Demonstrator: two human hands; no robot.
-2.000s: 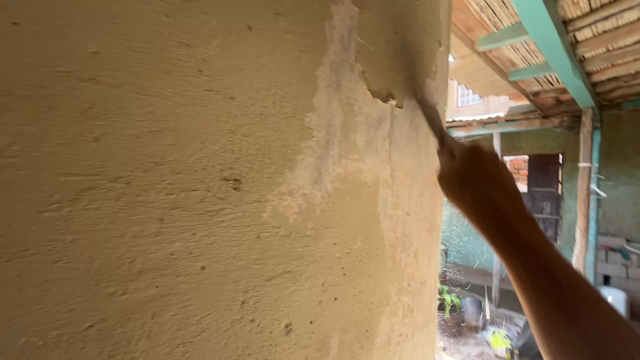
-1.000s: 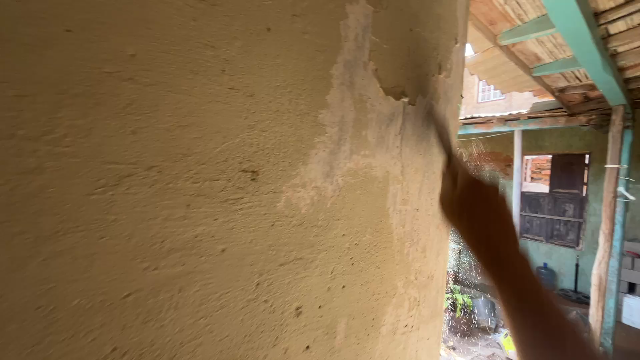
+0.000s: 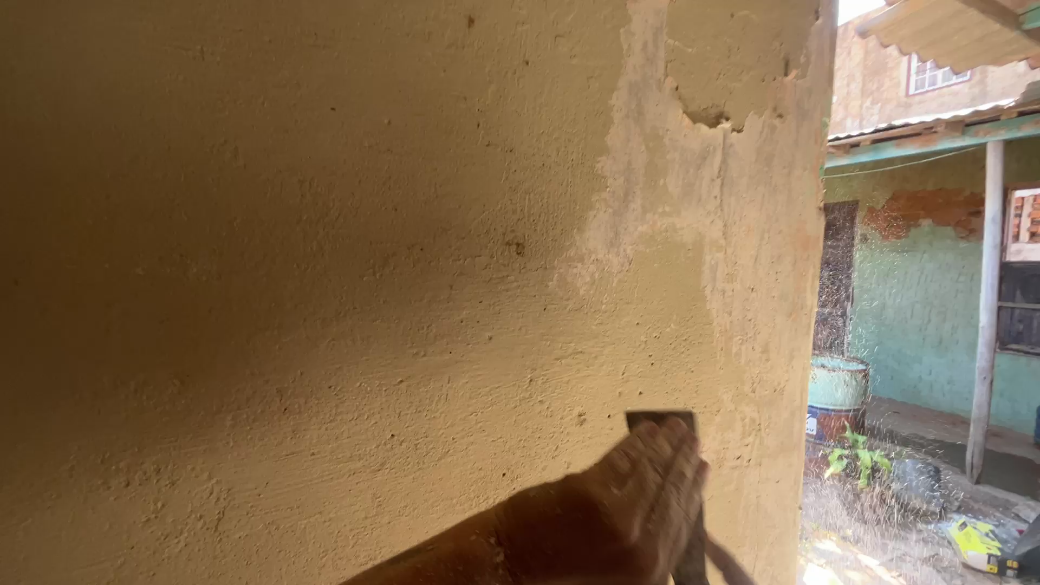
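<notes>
A yellow-ochre plastered wall [image 3: 366, 309] fills most of the view, with a pale bare patch [image 3: 642, 195] and a ragged paint edge near its right side. From the lower left reaches my left hand [image 3: 650, 496], its blurred fingers close together over a flat metal scraper [image 3: 662, 418]. The blade's straight top end shows above the fingertips, at the wall. The tool's lower part runs down out of the frame. A thin brown shape beside it at the bottom edge may be part of my right hand, but this is not clear.
The wall's right edge [image 3: 816, 244] borders a yard. Beyond it are a metal drum [image 3: 841, 386], a leafy plant [image 3: 857, 459], a wooden post [image 3: 987, 309], a yellow-and-black bag [image 3: 979, 544] and a green building [image 3: 918, 301].
My right arm, at the upper right with the tool earlier, no longer shows clearly. My left hand has come in from the lower left, and the scraper is lower on the wall.
</notes>
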